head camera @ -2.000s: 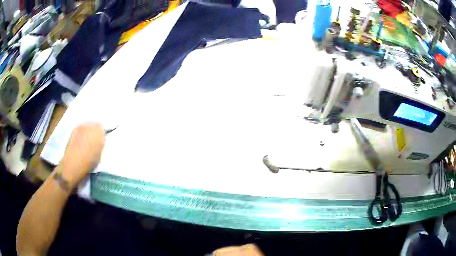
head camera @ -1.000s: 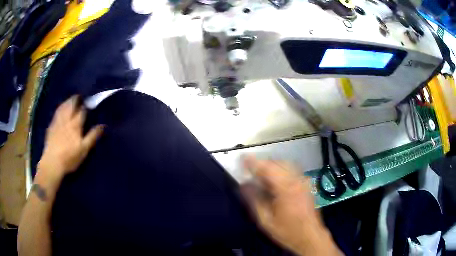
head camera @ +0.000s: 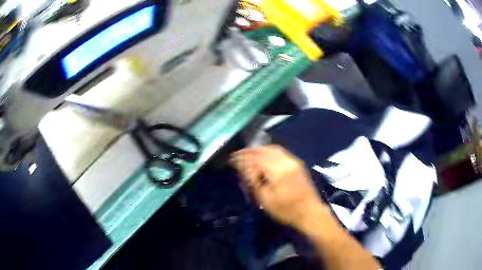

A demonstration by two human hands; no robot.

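A bundle of tangled white and navy cut pieces (head camera: 338, 137) lies to the right of the table. My right hand (head camera: 267, 182) is at the left side of this bundle, fingers curled near a whitish edge of cloth; blur hides whether it grips anything. A dark navy garment panel (head camera: 47, 211) lies on the table at the lower left. Large shears with black loop handles (head camera: 164, 153) rest on the machine bed and across the table's green edge. My left hand is not in view.
The white sewing machine head (head camera: 195, 26) with its lit display (head camera: 108, 42) is at the upper left. A green measuring strip (head camera: 238, 108) runs along the table edge. Small metal loops (head camera: 248, 55) and a yellow item (head camera: 296, 21) are at the top.
The view has swung right to the cloth bundle. My right hand has moved from the panel's edge to the bundle. My left hand has gone out of view.
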